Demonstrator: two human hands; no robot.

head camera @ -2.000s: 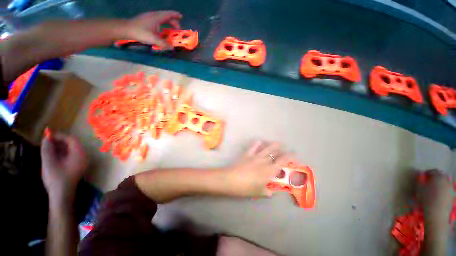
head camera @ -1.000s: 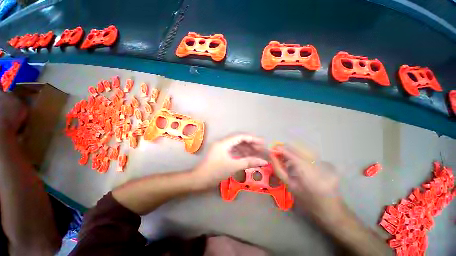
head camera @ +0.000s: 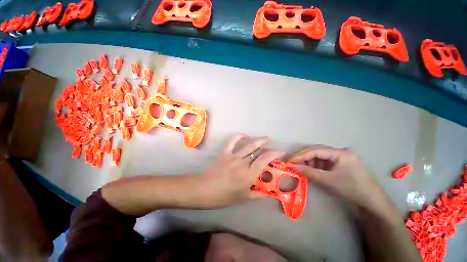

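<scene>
An orange controller shell [head camera: 293, 197] lies on the bench in front of me. My left hand [head camera: 245, 171] lies over its left part and holds it, hiding that handle. My right hand [head camera: 335, 166] is at its upper right edge, fingertips pinched together there; a thin yellowish thing shows along the fingers, and I cannot tell what the fingertips hold. A second, lighter orange shell [head camera: 174, 118] lies to the left, beside a spread pile of small orange clips [head camera: 89, 115]. A pile of orange inserts [head camera: 441, 222] is at the lower right, with one loose insert [head camera: 402, 171] above it.
A dark green conveyor [head camera: 233, 25] runs along the far side, carrying spaced orange shells [head camera: 289, 21]. An open cardboard box [head camera: 32, 115] and a blue bin [head camera: 14, 60] are at the left. Another person's arm [head camera: 23, 210] is at the lower left.
The view has shifted, so the bench things appear higher or further left. My right hand has come down onto the shell's upper right edge, and my left hand now covers its left part.
</scene>
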